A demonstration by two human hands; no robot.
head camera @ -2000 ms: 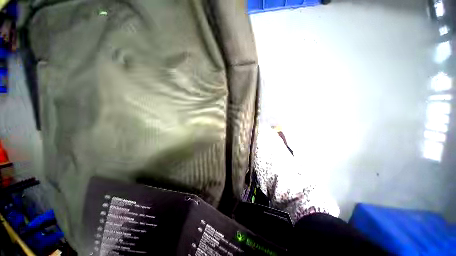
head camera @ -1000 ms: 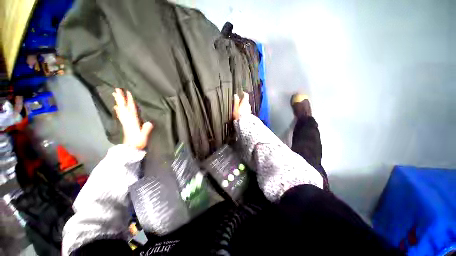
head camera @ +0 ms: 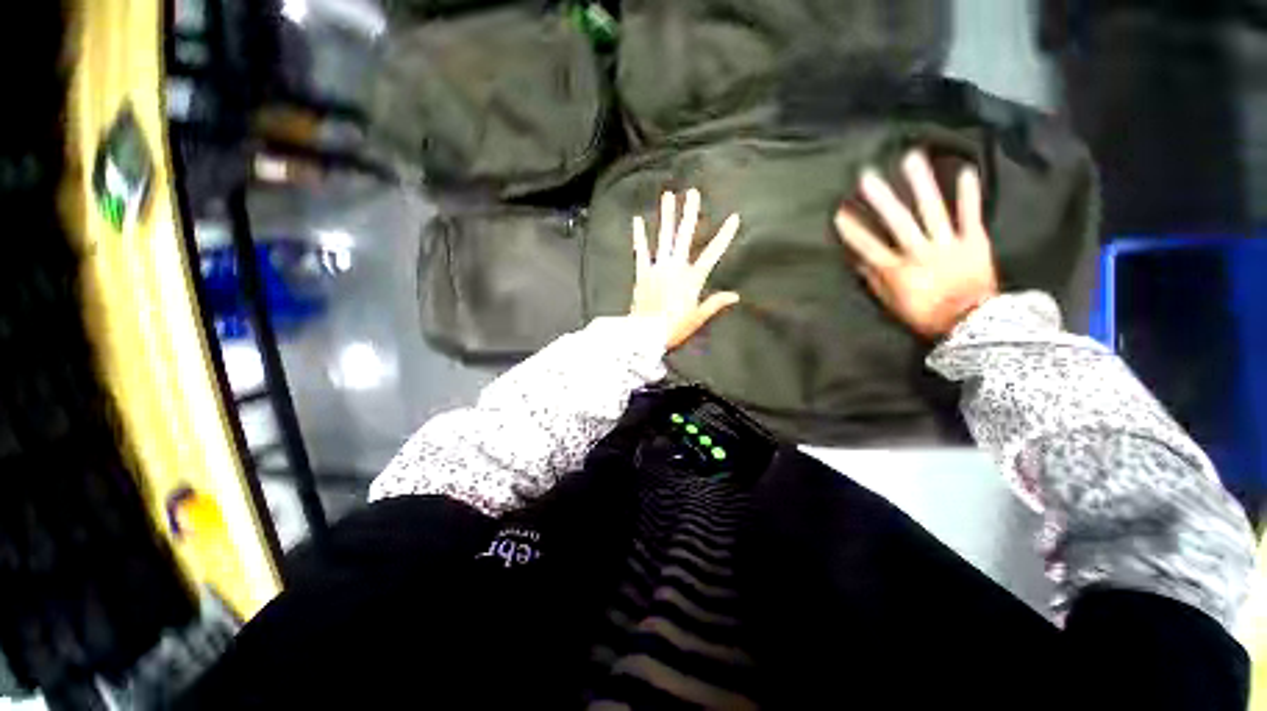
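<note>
An olive-grey backpack (head camera: pixel 778 264) lies flat in front of me, with more olive-grey backpacks (head camera: pixel 493 104) beyond it and to its left. My left hand (head camera: pixel 677 282) rests with spread fingers on the left part of the near backpack. My right hand (head camera: pixel 928 253) is over its right part, fingers spread and slightly blurred. Neither hand grips anything. A black hang tag with green dots (head camera: pixel 706 433) shows at the backpack's near edge, against my dark clothing. A small green-marked piece (head camera: pixel 595 24) shows between the far backpacks.
The yellow table edge (head camera: pixel 104 306) runs along the left, with a green-marked card (head camera: pixel 122 170) on it. A dark pile (head camera: pixel 63 417) is at the far left. A blue crate (head camera: pixel 1181 320) stands at the right. Grey floor (head camera: pixel 361 417) shows left of the backpacks.
The backpack was raised close to the camera, then lower between my hands; now it lies flat on the pile. Both hands have come off its sides onto its top. The view has turned.
</note>
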